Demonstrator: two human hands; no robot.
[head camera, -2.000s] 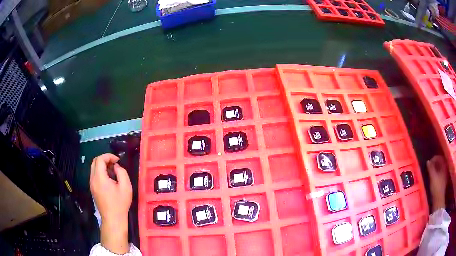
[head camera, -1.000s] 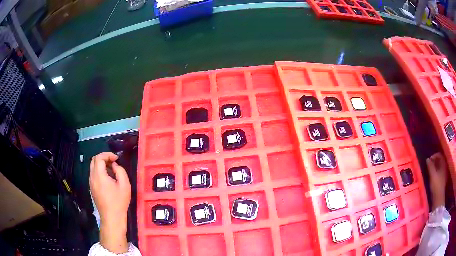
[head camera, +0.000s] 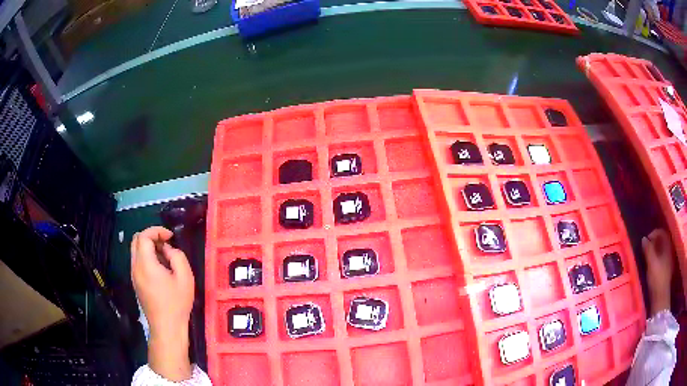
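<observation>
A red tray (head camera: 242, 223) holds several smartwatch units (head camera: 299, 268), most showing white marks on dark screens. A second red tray (head camera: 529, 240) overlaps its right side. Some units in it are dark with marks; others glow, such as a blue one (head camera: 554, 192) and a white one (head camera: 505, 298). My left hand (head camera: 164, 275) is beside the left tray's left edge, fingers loosely curled, with a gap to the thumb and nothing seen in it. My right hand (head camera: 660, 265) is beside the right tray's right edge, partly visible; its fingers are unclear.
Another red tray (head camera: 634, 100) with a paper slip (head camera: 673, 121) stands at the right. A further red tray (head camera: 520, 28) and a blue bin (head camera: 277, 18) are at the far side. Black equipment (head camera: 30, 139) is at the left. A dark rounded object (head camera: 183, 214) lies above my left hand.
In the right tray, a yellow screen has turned blue, a blue one has turned white, and a marked one near the lower right has turned blue. My left hand has shifted slightly left.
</observation>
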